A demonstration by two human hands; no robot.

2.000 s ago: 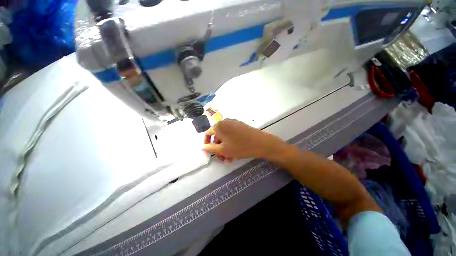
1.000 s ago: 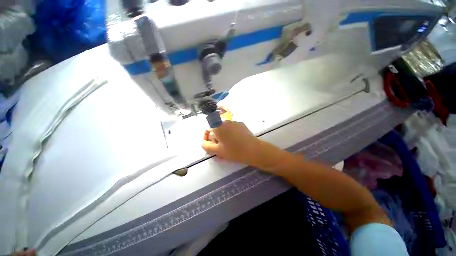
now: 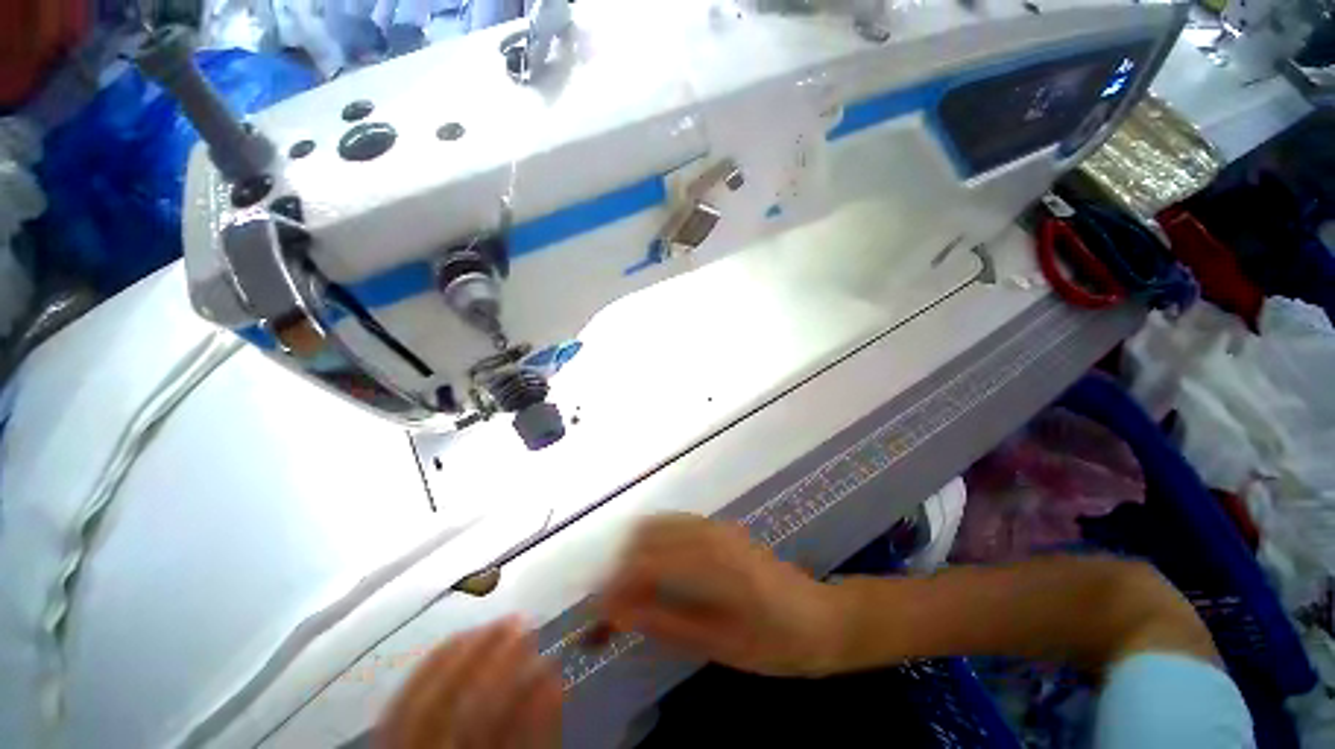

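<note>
A white fabric strip (image 3: pixel 315 626) lies on the machine bed, running from the lower left up toward the needle area. Another rippled white strip (image 3: pixel 110 476) lies at the table's left. The presser foot and needle area (image 3: pixel 476 417) has no hand at it. My right hand (image 3: pixel 710 593) is over the table's front edge, fingers curled; a small dark spot shows at its fingertips, too blurred to name. My left hand (image 3: pixel 476 691) is blurred at the bottom, just left of my right hand, partly cut off by the frame. Whether either holds anything is unclear.
The sewing machine head (image 3: pixel 615 161) spans the back. A ruler strip (image 3: pixel 864 446) runs along the front edge. Red-handled scissors (image 3: pixel 1076 256) lie at the right end. A blue basket (image 3: pixel 1193 512) and a pale roll (image 3: pixel 937 524) are below the edge at right.
My right hand has moved from beside the needle toward the table's front edge. My left hand, barely visible at the lower left before, is now beside it. The yellow-orange piece near the needle no longer shows.
</note>
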